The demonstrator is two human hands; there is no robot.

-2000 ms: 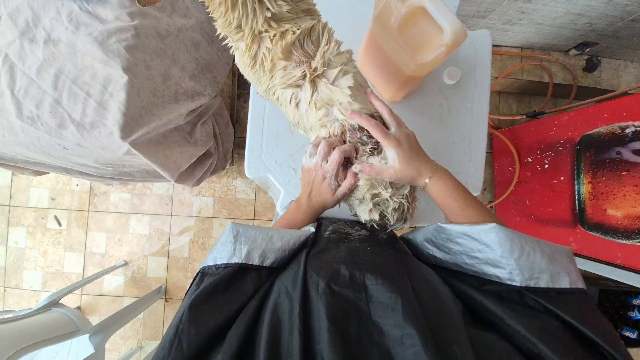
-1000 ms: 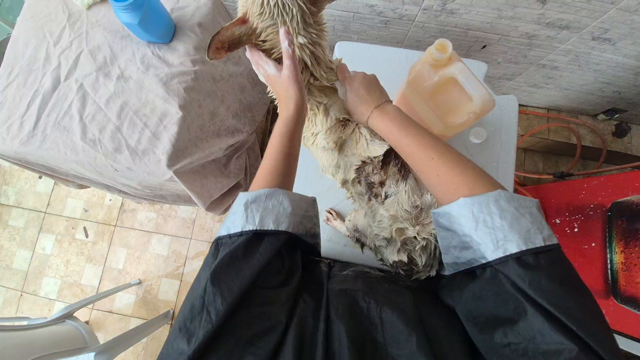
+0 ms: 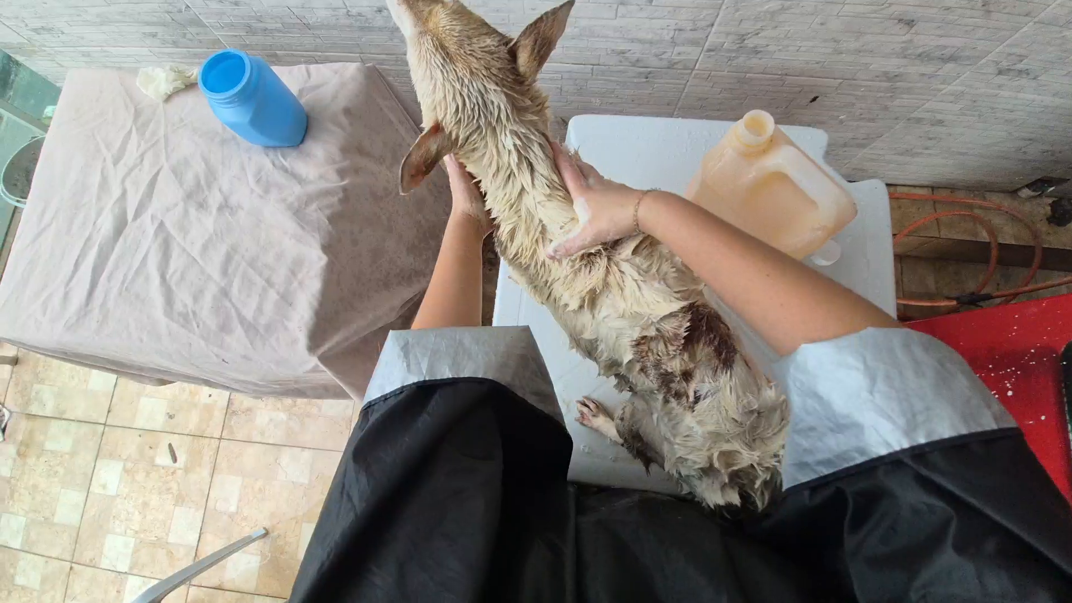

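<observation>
A wet, cream-coloured dog [image 3: 620,301] with a dark patch on its back stands on a white plastic surface [image 3: 536,335], its head toward the top of the view. My left hand [image 3: 467,197] lies against the left side of its neck, below one ear, partly hidden by the fur. My right hand [image 3: 595,205] rests with thumb and fingers spread on the dog's right shoulder, with some foam on the skin. To the right of the dog is an uncapped plastic jug [image 3: 770,188] of pale orange liquid, a white cap [image 3: 827,253] beside it.
A cloth-covered table [image 3: 193,251] at left bears a blue open bottle [image 3: 255,100] and a crumpled pale cloth or glove [image 3: 165,81]. A tiled wall [image 3: 837,67] runs behind. At right are an orange hose [image 3: 988,209] and a red panel [image 3: 1005,360]. A chair arm [image 3: 201,565] shows lower left.
Both hands have moved from the dog's hindquarters up to its neck and shoulders. The view has shifted toward the dog's head, and the wall and blue bottle now show.
</observation>
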